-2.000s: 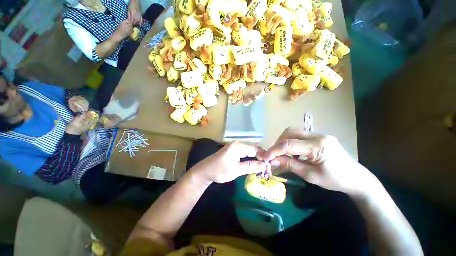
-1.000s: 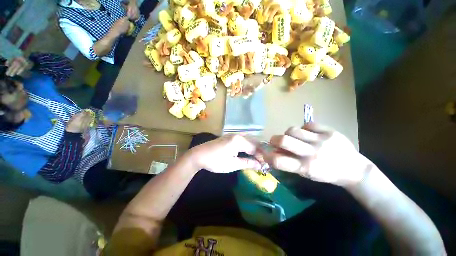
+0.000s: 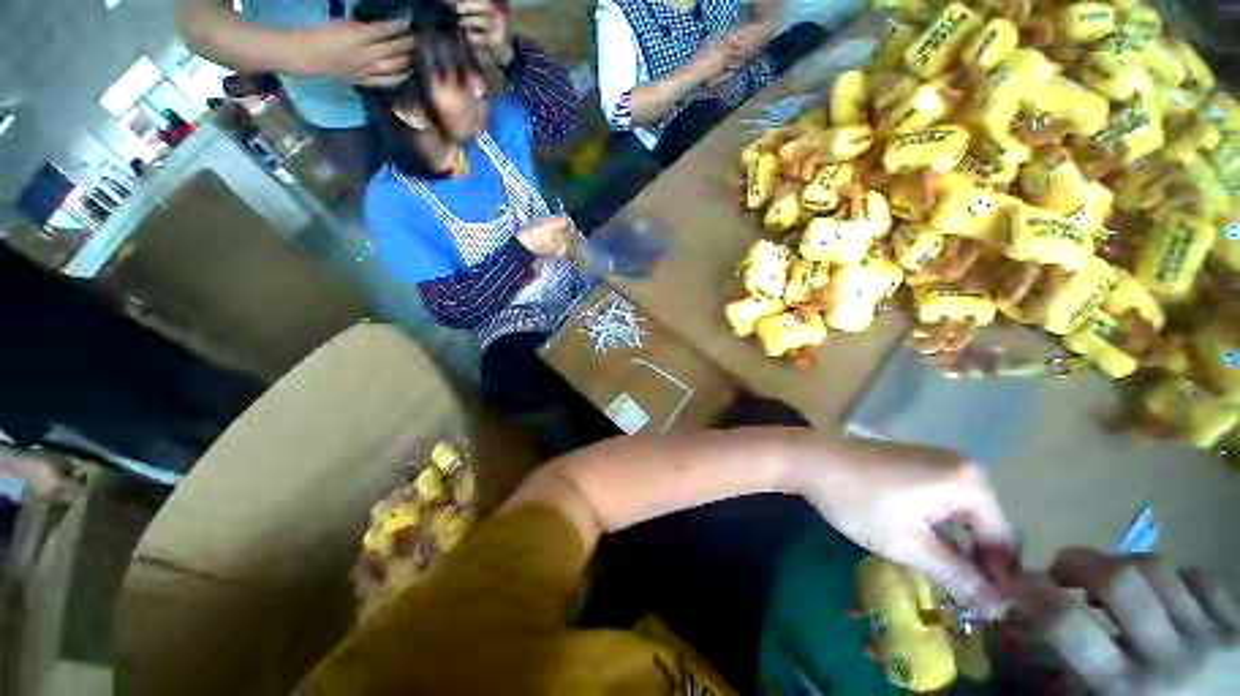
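Observation:
My left hand point(image 3: 932, 524), at the lower right, has its fingertips pinched at the top of a yellow plush toy point(image 3: 904, 632). The toy hangs just below the hand, with shiny film at its top. My right hand point(image 3: 1142, 619) is blurred at the lower right edge, its fingers close to the left fingertips; what they grip cannot be made out. A stack of clear bags point(image 3: 914, 394) lies on the table above my left hand. White ties point(image 3: 1138, 530) lie above my right hand.
A large heap of yellow toys point(image 3: 1047, 231) covers the table's far right. A carton point(image 3: 259, 476) with bagged toys point(image 3: 415, 524) stands at my left. A shallow tray point(image 3: 564, 356) holds white ties point(image 3: 612, 324). Several people are beyond.
The view has swung left, so the hands and table appear further right and the carton shows more fully. Another person's arms now reach to the neighbouring worker's head. The toy still hangs at my left hand.

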